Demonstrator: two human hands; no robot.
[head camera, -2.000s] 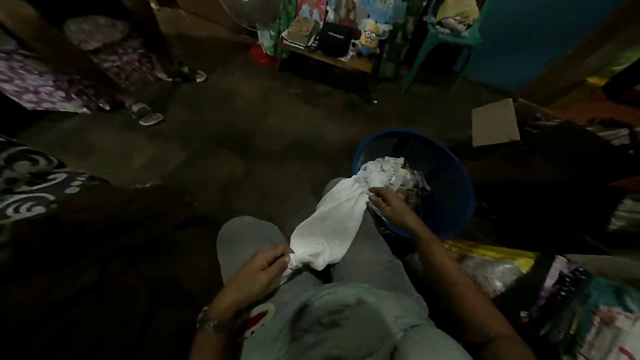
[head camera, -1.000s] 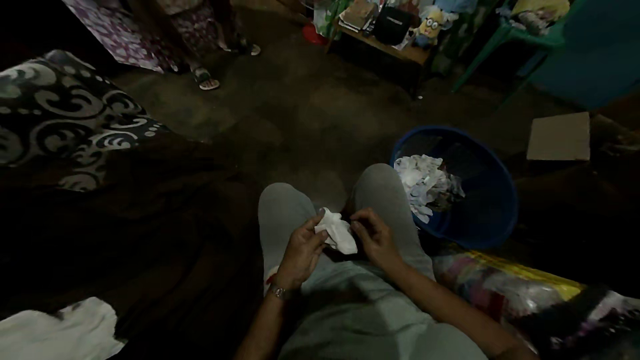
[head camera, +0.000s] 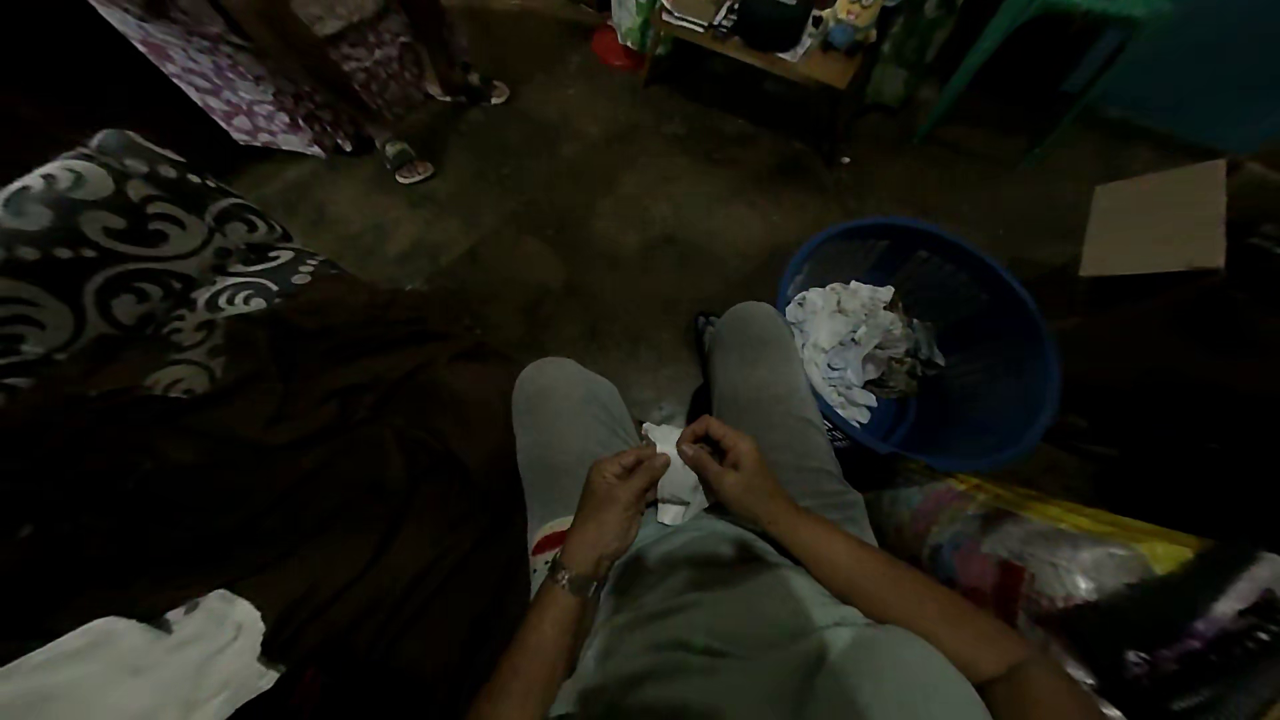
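Note:
Between my knees, a small white cloth (head camera: 679, 486) hangs from my fingers over my lap. My left hand (head camera: 617, 500), with a wristwatch on its wrist, pinches the cloth's left edge. My right hand (head camera: 733, 468) has its fingertips closed on the cloth's upper right edge. Right of my right knee stands a blue plastic tub (head camera: 1040, 345), with a heap of crumpled whitish clothes (head camera: 845, 335) against its left inner side. Another white cloth (head camera: 150, 665) lies on dark fabric at the lower left.
A black-and-white patterned cloth (head camera: 150, 240) is at the left. A person's sandalled feet (head camera: 408, 160) stand beyond it. A low wooden table (head camera: 770, 62), a green plastic chair (head camera: 985, 60), a cardboard piece (head camera: 1155, 222) and plastic-wrapped goods (head camera: 1040, 555) lie farther round.
The larger white cloth stretched between my hands two seconds ago is no longer there; my hands have come together on a small white cloth. The view has shifted.

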